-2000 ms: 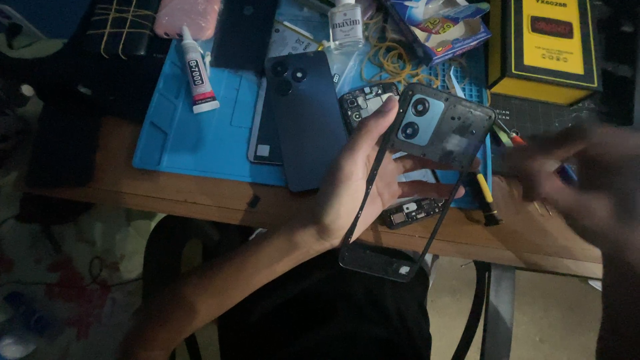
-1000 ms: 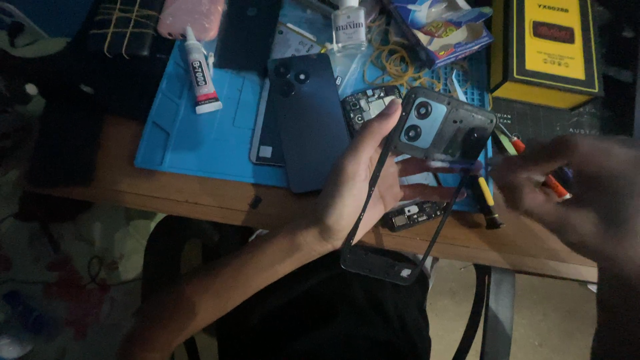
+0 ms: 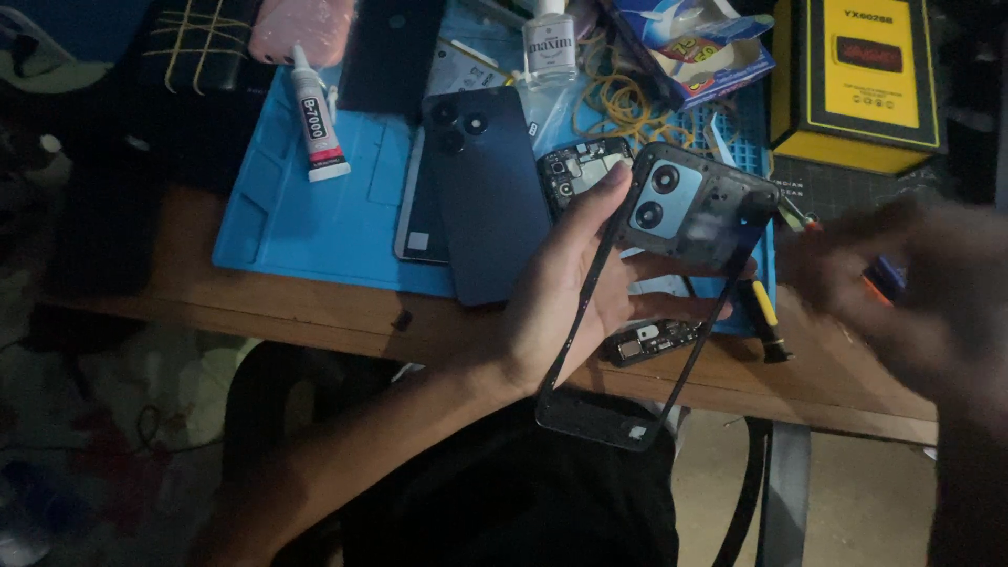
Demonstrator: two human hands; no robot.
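Observation:
My left hand (image 3: pixel 575 291) grips a black phone mid-frame (image 3: pixel 697 206) with a blue two-lens camera panel at its top, thumb on one edge and fingers reaching to the other. Behind it lie an opened phone with bare circuit parts (image 3: pixel 571 177) and its lower board section (image 3: pixel 657 339). My right hand (image 3: pixel 874 291), blurred, is just right of the frame; a screwdriver with a blue and orange handle (image 3: pixel 883 279) sticks out of its closed fingers. A dark blue phone back (image 3: pixel 492 197) lies left of the frame. A yellow and black tool handle (image 3: pixel 764 315) rests at the table edge.
A blue silicone repair mat (image 3: pixel 339 260) covers part of the wooden table (image 3: pixel 260 303). On or near it are a B-7000 glue tube (image 3: pixel 319 130), a clear bottle (image 3: pixel 550 47), rubber bands (image 3: pixel 622 106) and an opened carton (image 3: pixel 693 55). A yellow-black box (image 3: pixel 858 79) stands back right.
My right hand, blurred by motion, has changed its pose beside the phone frame. My left hand holds the frame in nearly the same place.

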